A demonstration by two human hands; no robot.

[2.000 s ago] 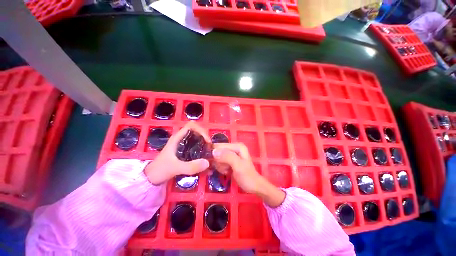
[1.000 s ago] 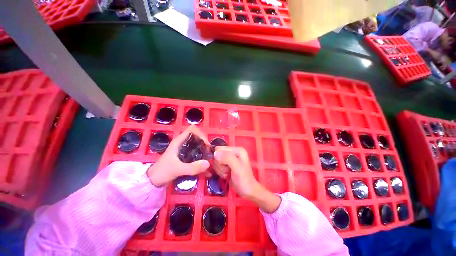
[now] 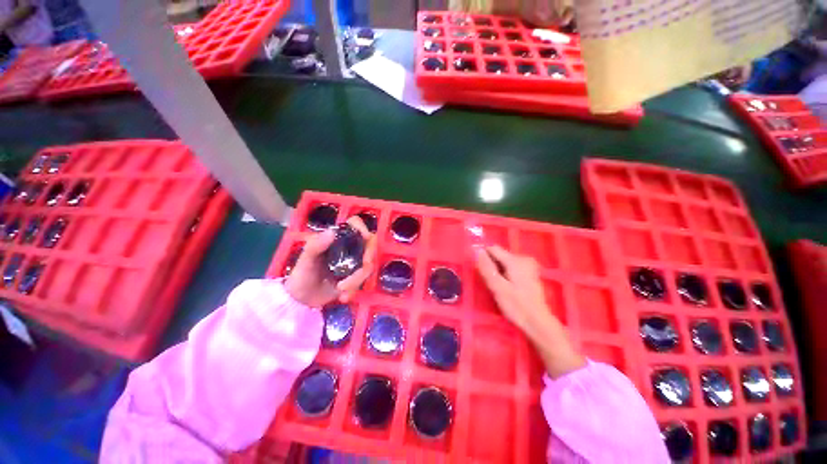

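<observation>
A round glossy black disc (image 3: 344, 251) is held in my left hand (image 3: 317, 272), above the left part of the main red pocketed tray (image 3: 508, 399). My right hand (image 3: 517, 288) is apart from the disc, over pockets in the tray's middle. Its thumb and forefinger are close together at a small shiny clear piece (image 3: 476, 237); whether they grip it I cannot tell. Several discs lie in the tray's left columns. Part of the tray is hidden under my hands.
A second red tray (image 3: 694, 245) with discs adjoins at right. Stacked trays (image 3: 113, 263) lie at left behind a slanting grey post (image 3: 195, 109). More trays (image 3: 508, 91) and white paper (image 3: 394, 77) lie across the dark-green bench (image 3: 363, 136). A yellowish printed sheet (image 3: 671, 54) hangs above.
My hands have separated: the left with the disc is up and left over the tray, the right is to the right near the clear piece. The view has shifted, showing more at left.
</observation>
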